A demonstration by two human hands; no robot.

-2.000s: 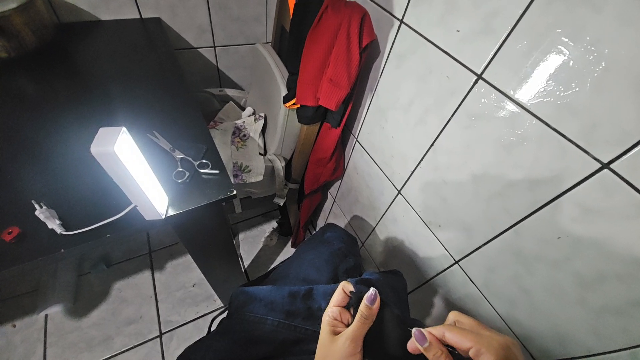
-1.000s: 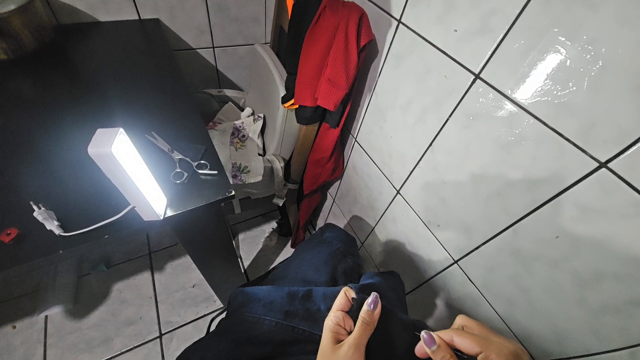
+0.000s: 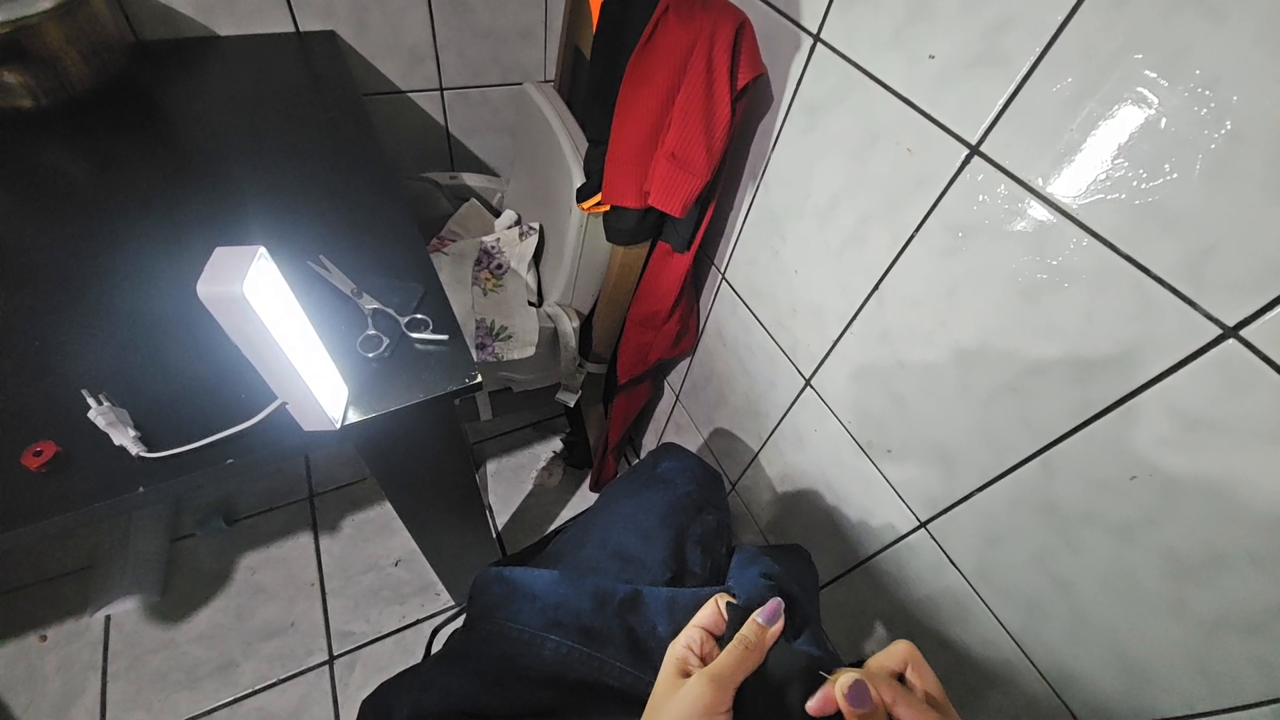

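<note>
Dark blue cloth (image 3: 590, 610) lies over the lap at the bottom centre. My left hand (image 3: 715, 660) pinches a fold of this cloth between thumb and forefinger. Close by on the right, my right hand (image 3: 885, 685) has thumb and forefinger pressed together, with a thin, light, needle-like tip (image 3: 826, 676) showing at them, beside the cloth's edge. Most of that small item is hidden by the fingers. Metal scissors (image 3: 375, 315) lie with blades apart on the black table, beside a lit white lamp (image 3: 285, 345).
The black table (image 3: 200, 180) fills the left, bearing a white plug (image 3: 115, 425) on its cord and a small red object (image 3: 40, 456). Behind its corner stands a white plastic chair (image 3: 560, 200) with floral cloth (image 3: 495, 290). Red garments (image 3: 690, 110) hang near the tiled wall (image 3: 1050, 400).
My right hand has shifted slightly to the right since the earliest frame. My left hand keeps its pinch on the cloth.
</note>
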